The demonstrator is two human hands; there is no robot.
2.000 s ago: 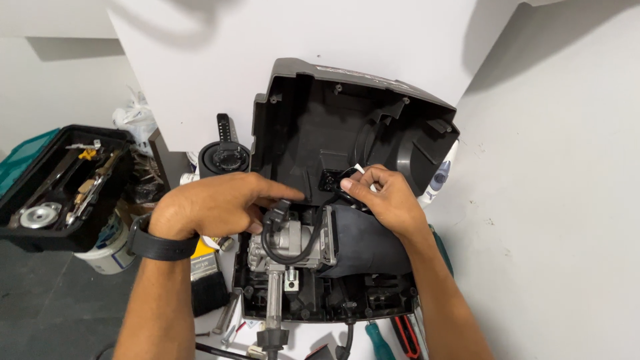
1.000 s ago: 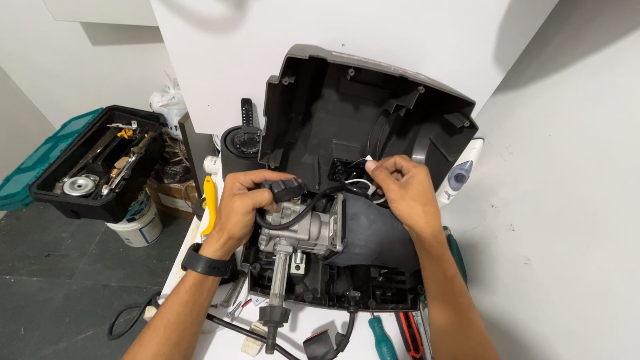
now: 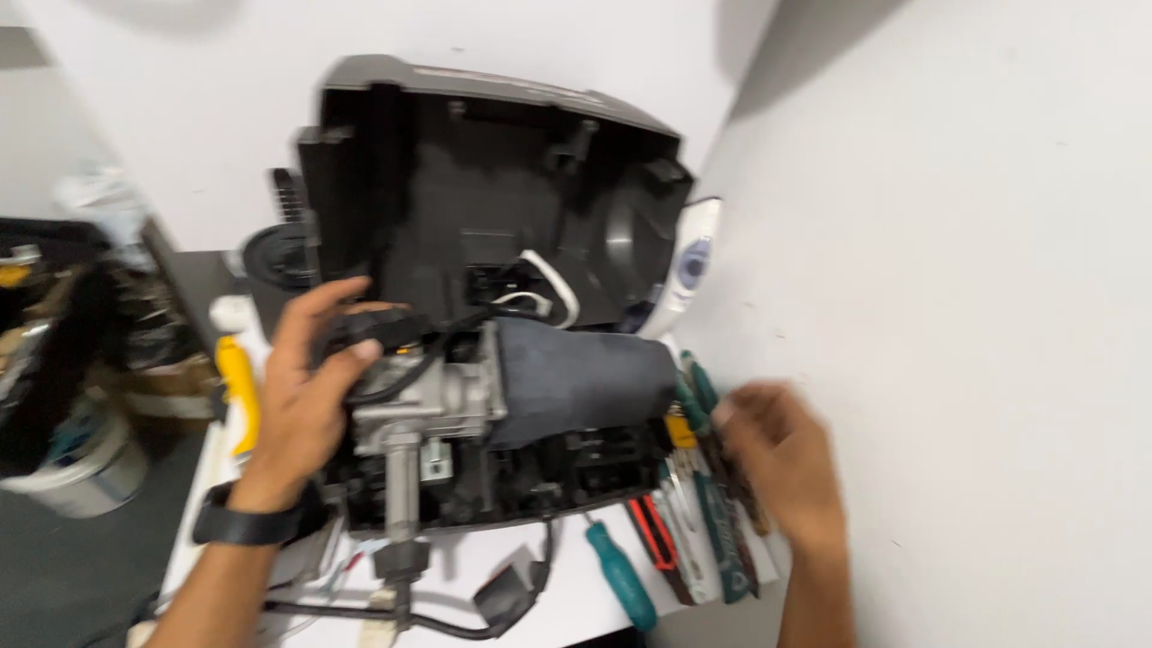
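Note:
A machine's black plastic housing (image 3: 495, 180) lies opened, with a metal pump head (image 3: 427, 405) and a dark grey motor cover (image 3: 580, 378) in its lower half. My left hand (image 3: 310, 378) holds a black plastic part (image 3: 382, 328) with a black cable at the upper left of the pump head. White wires (image 3: 553, 283) stick up behind the motor cover. My right hand (image 3: 778, 454), blurred, is right of the housing beside green-handled pliers (image 3: 693, 387); no object shows in it, and whether it touches the pliers is unclear.
A teal-handled screwdriver (image 3: 621, 576) and several hand tools lie at the front right. A yellow-handled tool (image 3: 238, 391) lies at left. Below left are a black toolbox (image 3: 54, 360) and a white bucket (image 3: 85, 477). A white bottle (image 3: 688, 270) stands behind the housing's right side.
My right hand has left the white wires and moved right, toward the tools. The wires stand loose. My left hand stays at the black plastic part.

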